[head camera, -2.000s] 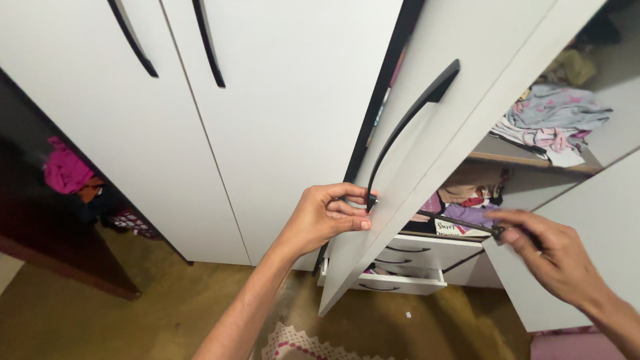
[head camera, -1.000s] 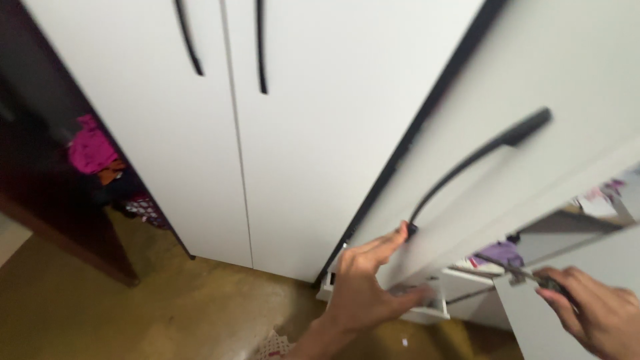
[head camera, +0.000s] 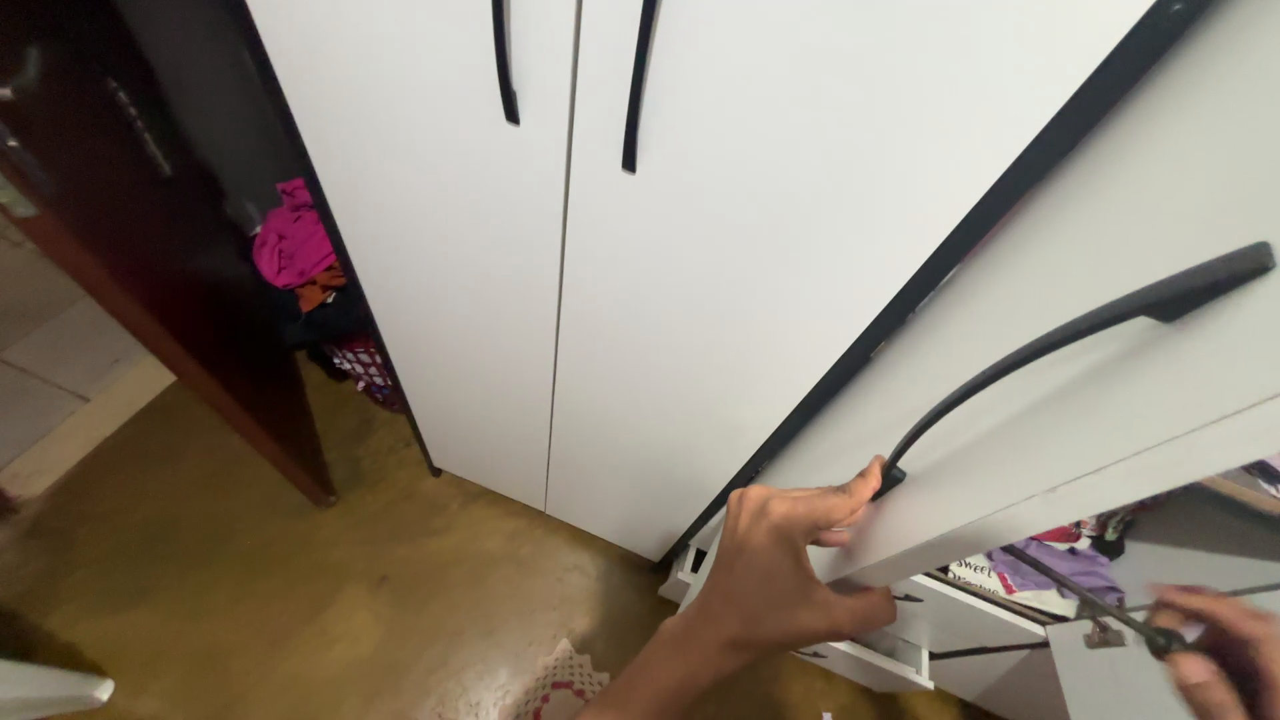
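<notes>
A curved black door handle (head camera: 1040, 345) runs across the white wardrobe door at the right. My left hand (head camera: 780, 570) touches the handle's lower end with its fingertips, the thumb spread apart below by the door's edge. My right hand (head camera: 1220, 640), blurred at the lower right, grips the dark handle of a screwdriver (head camera: 1085, 595). The screwdriver's long shaft points up and left toward the inner side of the door; its tip is not clearly seen. Beneath the shaft is a metal hinge (head camera: 1104, 632) on another white panel.
Folded clothes (head camera: 1065, 570) lie inside the wardrobe, above partly pulled-out white drawers (head camera: 960, 620). Two closed white doors (head camera: 750, 250) with black handles stand ahead. A dark wooden door (head camera: 180, 300) and pink clothing (head camera: 295, 240) are at the left. A crocheted rug (head camera: 565, 685) lies on the floor.
The view has swung left, so the handle and both hands sit further right. My left thumb and fingers, together at the handle's end two seconds ago, are now spread. The screwdriver remains in my right hand.
</notes>
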